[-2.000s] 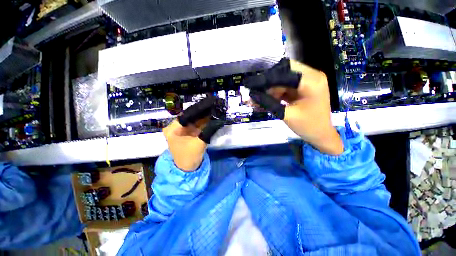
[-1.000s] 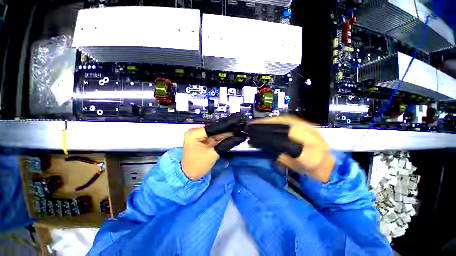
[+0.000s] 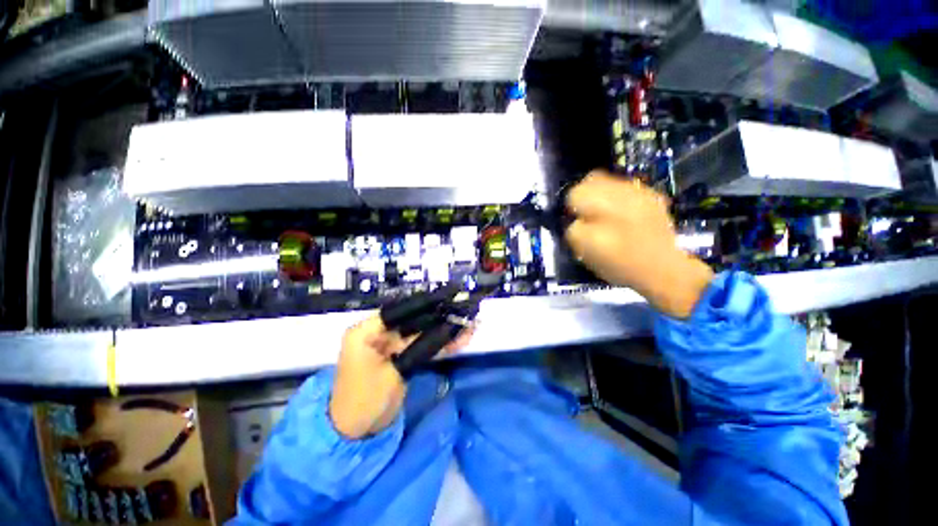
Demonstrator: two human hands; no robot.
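A large black circuit board (image 3: 216, 277) lies in front of me behind the silver rail. It carries long silver heatsinks (image 3: 242, 159), two toroidal coils (image 3: 298, 256) and white block components (image 3: 336, 270). My left hand (image 3: 386, 360), with black finger cots, is over the rail just in front of the board, fingertips together on a small dark part (image 3: 463, 305) that is mostly hidden. My right hand (image 3: 617, 228) is at the board's right end, over the dark gap beside the neighbouring board. Its fingers are curled and blurred; whether it holds anything cannot be seen.
The silver rail (image 3: 237, 342) runs along the boards' front. A cardboard tray (image 3: 170, 478) at lower left holds coils and dark-handled cutters (image 3: 172, 437). Another board with heatsinks (image 3: 797, 159) is at right. Pale parts (image 3: 849, 411) lie at lower right. Clear plastic wrap (image 3: 93, 247) is left.
My hands were together over the rail; my right hand has moved away to the right and farther over the boards. My left hand is slightly lower in the picture, and the whole view has shifted.
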